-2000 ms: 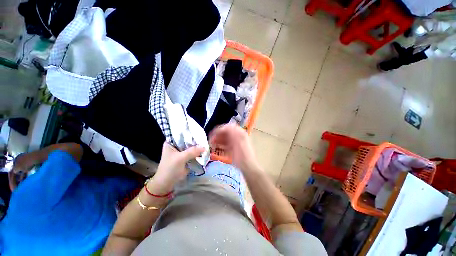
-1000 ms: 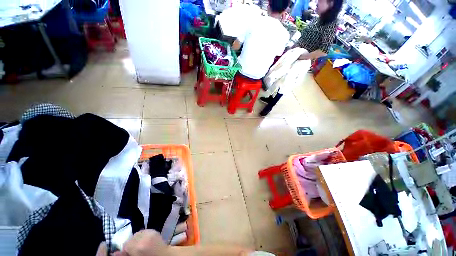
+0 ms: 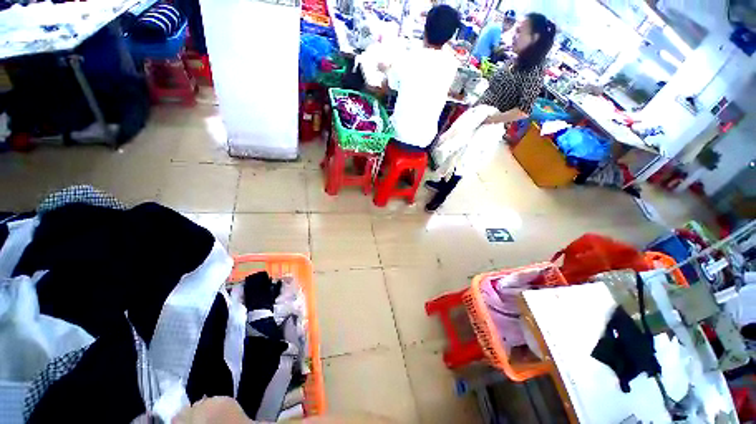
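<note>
A heap of black garments [image 3: 124, 257] with white bands and checked edges fills the lower left. A white band [image 3: 186, 302] runs down its right side. My right hand [image 3: 217, 411] is cut off by the bottom edge and blurred, at the garment's lower end; its fingers and any grip cannot be made out. My left hand is not in view. An orange basket [image 3: 312, 339] beside the heap holds small black and pale pieces.
A second orange basket [image 3: 491, 335] with pinkish cloth stands by a white-topped table [image 3: 572, 348] on the right. A white pillar [image 3: 253, 83] stands ahead. Beyond are a seated person [image 3: 423, 87], a standing person [image 3: 518, 87], red stools and a green basket [image 3: 365, 132].
The view has swung up from my lap to the room. My left hand has left the picture and my right hand sits lower at the edge. The standing person has turned the head.
</note>
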